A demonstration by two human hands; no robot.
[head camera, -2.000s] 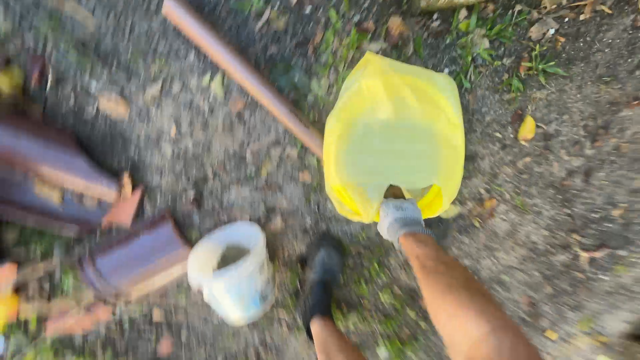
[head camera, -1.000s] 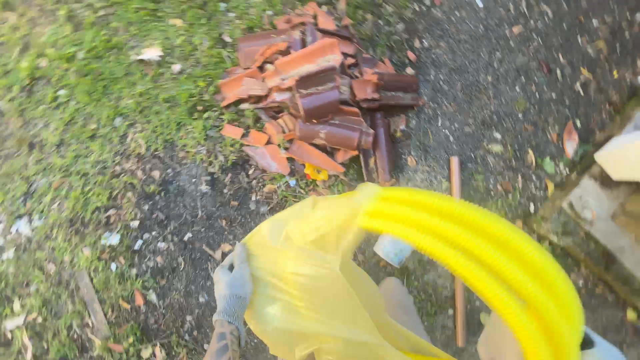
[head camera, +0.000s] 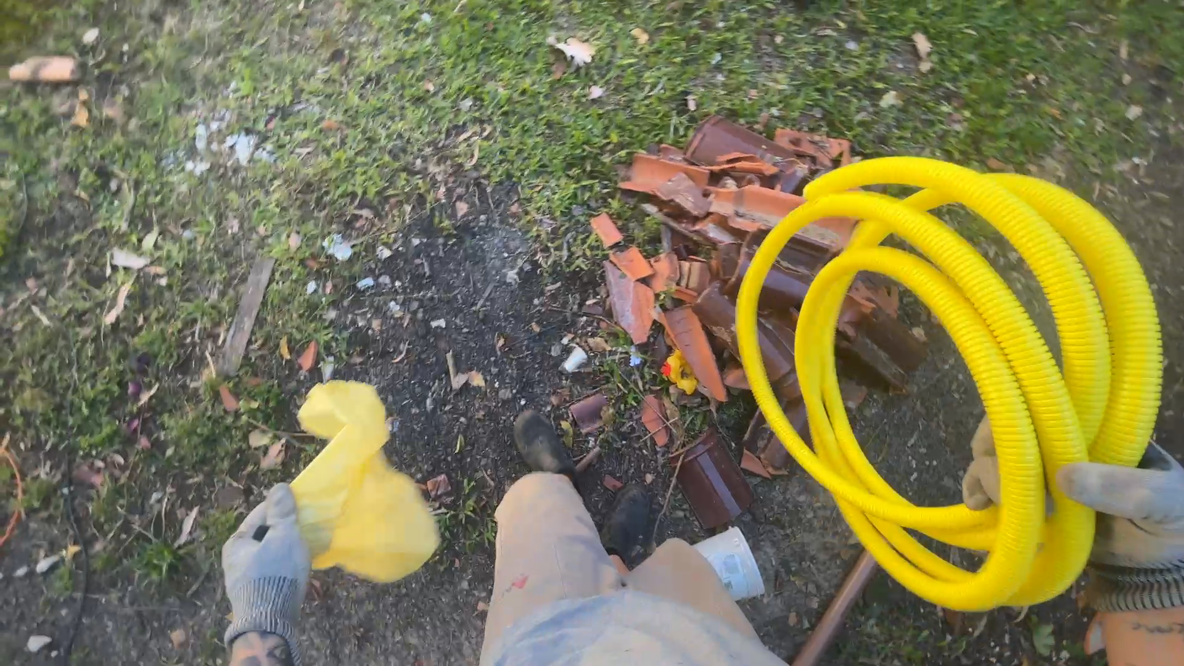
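My left hand (head camera: 268, 555), in a light grey knit-cuffed work glove, grips a thin yellow plastic bag (head camera: 370, 509), which hangs crumpled to its right. At the right edge, my gloved right hand (head camera: 1073, 490) is closed around a coil of yellow corrugated flexible conduit (head camera: 1017, 351). The coil's loops stand up and to the left of that hand, in front of part of the tile pile. Some fingers of the right hand are hidden behind the loops.
Broken reddish-brown roof tiles (head camera: 684, 194) lie heaped on grass and dirt. Close to my legs are a white plastic bucket (head camera: 735, 564) and a brown pipe (head camera: 837, 610). A strip of wood (head camera: 245, 314) lies at left, with a dark cable (head camera: 79, 564) near the left edge.
The yellow bag, which lay against the conduit coil a second ago, is now apart from it in my left hand. The coil's loops now show in full at the right. The view has shifted.
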